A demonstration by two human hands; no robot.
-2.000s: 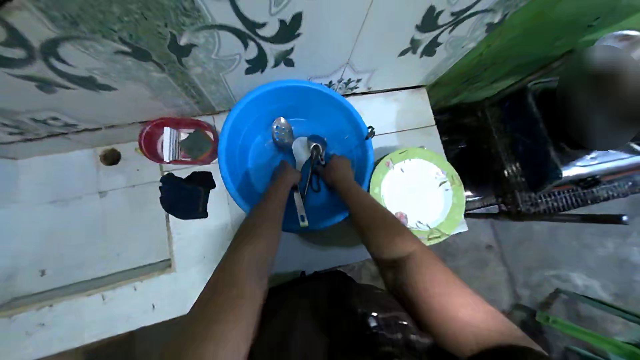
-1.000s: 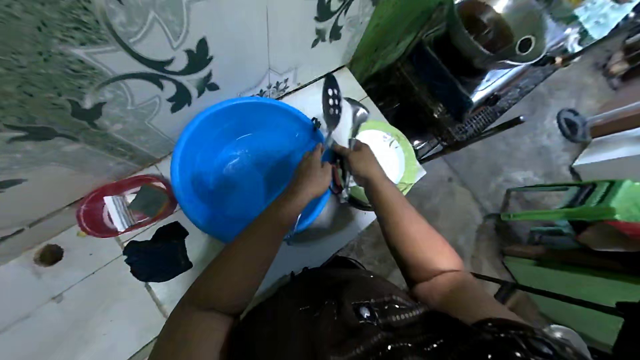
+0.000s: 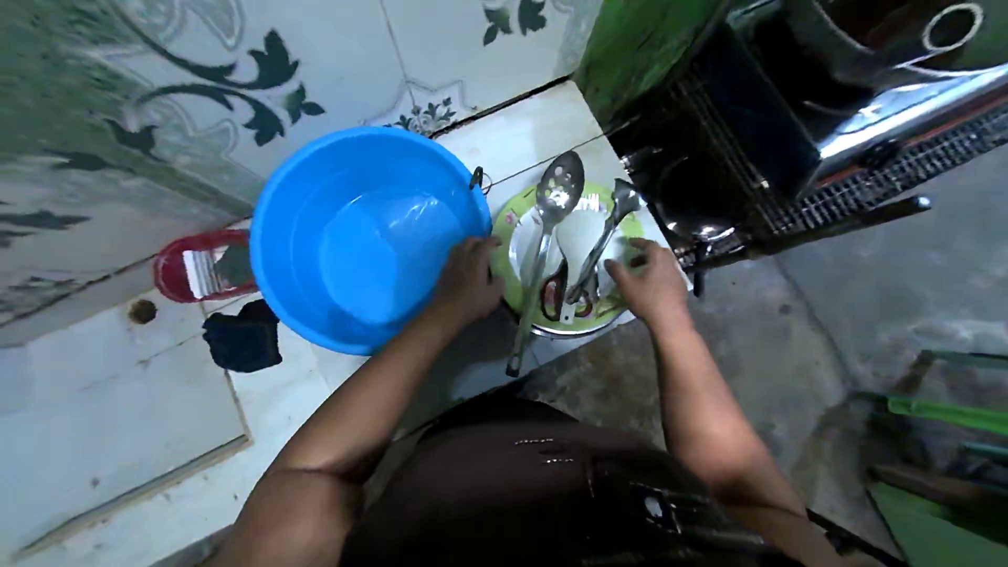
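Observation:
A green-rimmed plate (image 3: 516,276) lies at the counter's corner, bearing a slotted metal spoon (image 3: 558,187), a white rice paddle (image 3: 579,236), scissors (image 3: 553,296) and another metal utensil (image 3: 622,198). The slotted spoon's handle reaches past the plate's near edge. My left hand (image 3: 471,282) is between the blue basin (image 3: 370,260) and the plate, fingers apart, holding nothing that I can see. At the plate's right side, my right hand (image 3: 652,282) is spread near the utensils with nothing gripped. The basin appears to hold water.
Left of the basin, a red tray (image 3: 172,268) holds a brush and a dark pad, with a dark cloth (image 3: 244,337) beside it. A hole (image 3: 142,311) opens in the tiled counter. A stove (image 3: 787,118) with a pot stands at the right; the tiled wall runs behind.
The utensils were in the basin, then held over the plate's near side; now they lie on the plate, released. Both hands have come apart. The view has shifted right.

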